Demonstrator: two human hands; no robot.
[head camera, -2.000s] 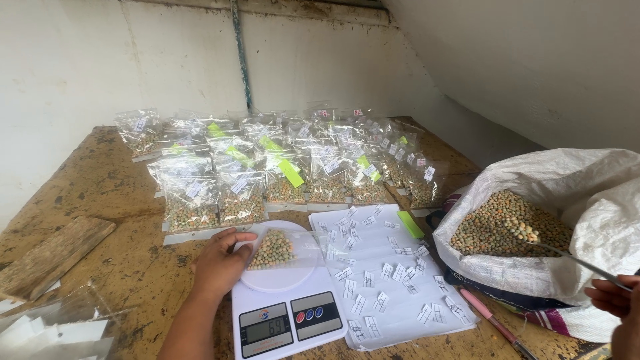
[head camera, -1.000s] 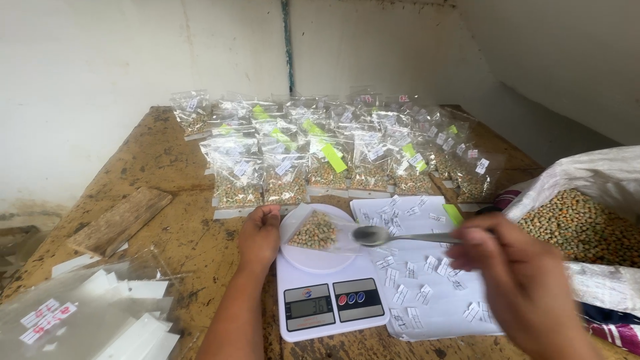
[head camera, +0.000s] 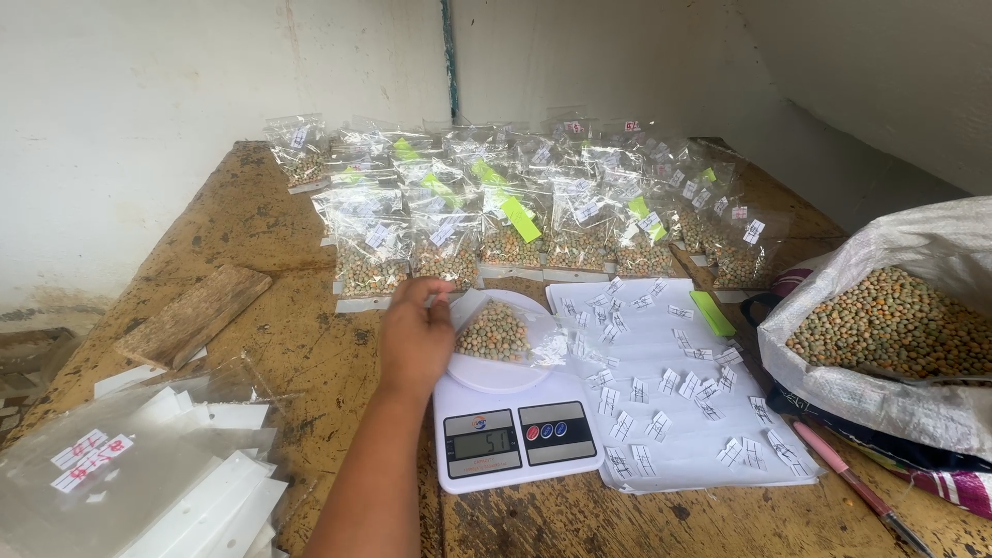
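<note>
My left hand (head camera: 418, 333) is at the left edge of the round plate of a white digital kitchen scale (head camera: 515, 449), its fingers at the end of a clear plastic bag of dried peas (head camera: 494, 332) that lies on the plate. Whether the fingers grip the bag cannot be told. The scale's display shows lit digits. My right hand is out of view. At the right, an open white woven sack (head camera: 814, 310) holds loose dried peas (head camera: 899, 322), with part of a metal spoon (head camera: 922, 380) lying in them.
Filled, labelled bags (head camera: 372, 263) stand in rows behind the scale. Paper sheets (head camera: 674, 457) with small written slips lie right of it, near a green strip (head camera: 711, 313) and a pink pen (head camera: 860, 484). At left are a wood block (head camera: 194, 314) and flat empty plastic bags (head camera: 116, 496).
My right hand, holding the spoon over the bag a second ago, has left the view. The spoon now lies in the sack. My left hand stays beside the bag.
</note>
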